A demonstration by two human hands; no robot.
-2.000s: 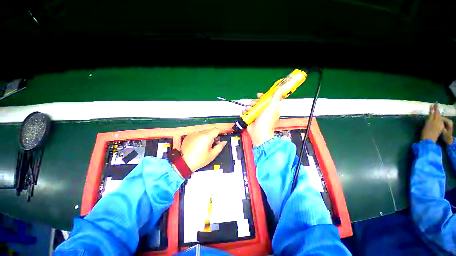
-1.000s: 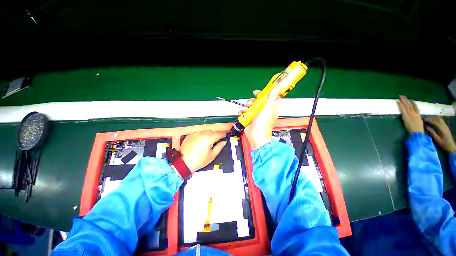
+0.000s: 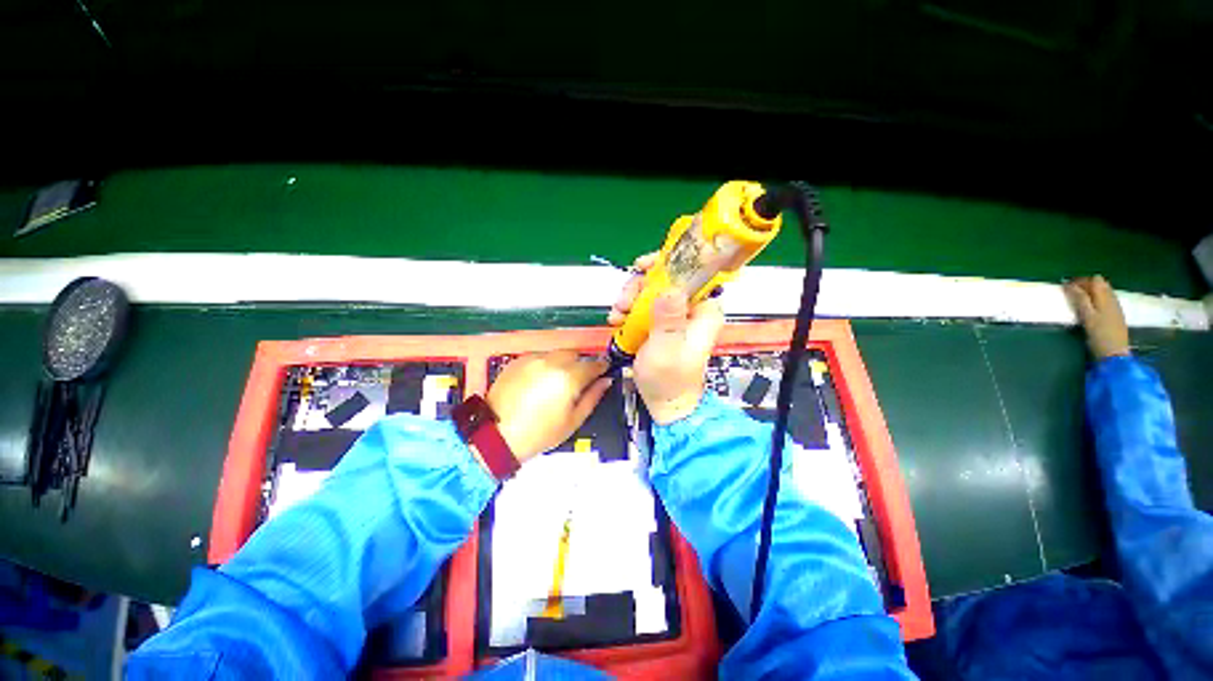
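Note:
A red foam tray (image 3: 472, 492) holds three open tablet units. My right hand (image 3: 676, 349) is closed around the yellow electric screwdriver (image 3: 692, 273), which tilts with its dark tip down at the upper end of the middle tablet (image 3: 585, 532). A thin dark stick (image 3: 612, 266) shows beside my right fingers. My left hand (image 3: 539, 406), with a red wrist strap (image 3: 486, 436), rests on the middle tablet's upper end, fingertips close to the screwdriver tip. Whether the left fingers hold a small part is hidden.
A round black dish of grey specks (image 3: 85, 330) stands at left, above a pile of black strips (image 3: 63, 432). A white rail (image 3: 399, 282) runs behind the tray. The black cord (image 3: 798, 359) hangs over my right forearm. Another person's hand (image 3: 1100, 317) is on the rail at right.
The screwdriver has swung more upright and its rear end has moved left and nearer. My right hand has moved left. The other person's visible hand still touches the rail; their second hand has left view.

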